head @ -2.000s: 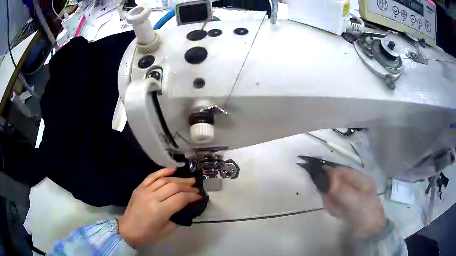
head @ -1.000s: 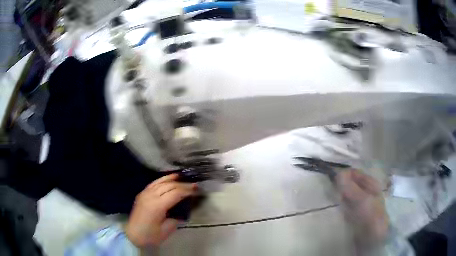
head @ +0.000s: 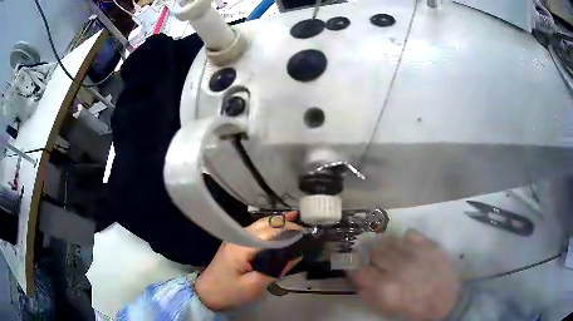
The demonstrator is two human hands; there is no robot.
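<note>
The dark garment lies left of and behind the white sewing machine head. My left hand pinches its edge left of the presser foot area, partly hidden by the white take-up guard. My right hand is blurred, just right of the presser foot; whether its fingers hold anything cannot be told. The thread snips lie flat on the machine bed to the right, out of my hand.
The tension dial sticks out of the head above my hands. A thread runs down over the head. Another table with a brown edge stands at the far left. A blue tube shows at the top.
My right hand has let go of the snips and moved left to the presser foot area. My left hand has turned the garment edge up a little. The view has moved closer to the head.
</note>
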